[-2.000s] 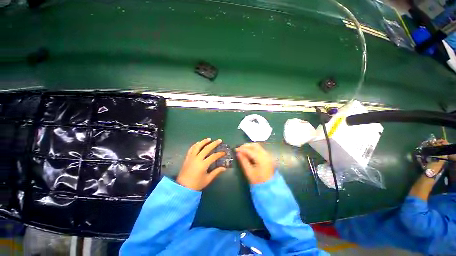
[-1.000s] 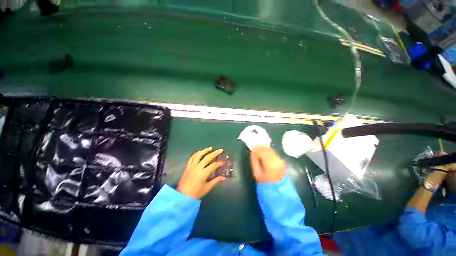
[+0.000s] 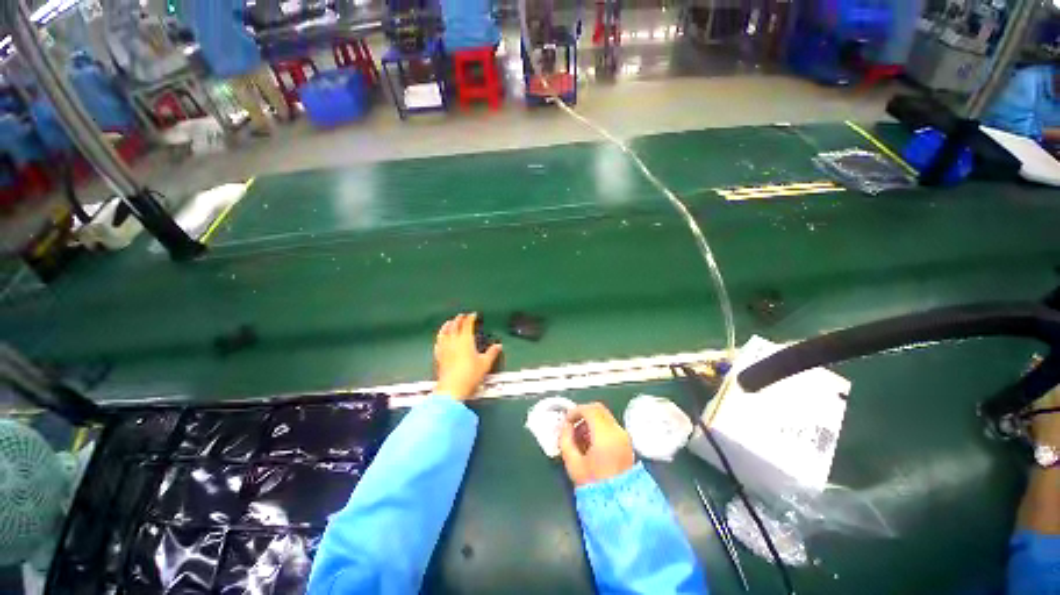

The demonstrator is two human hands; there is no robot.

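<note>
My left hand (image 3: 462,358) reaches over the pale edge rail (image 3: 558,379) onto the belt. A small black housing (image 3: 485,336) shows between its fingers and thumb, partly covered. My right hand (image 3: 597,446) is curled at the right side of the left parts bag (image 3: 546,423), fingertips close together. Whether they hold a small part cannot be told. The whitish right parts bag (image 3: 658,427) lies just right of this hand. Another black housing (image 3: 527,325) lies on the belt right of my left hand.
The black compartment tray (image 3: 221,436) is at left. More dark housings (image 3: 766,306) lie on the belt. At right are a white carton (image 3: 781,418), a black hose (image 3: 907,335), a cable, a clear bag and another person's arm. A clear tube crosses the belt.
The view has tilted up, showing the hall. My left hand has moved forward from the worktop to the belt with the housing. My right hand remains by the left parts bag.
</note>
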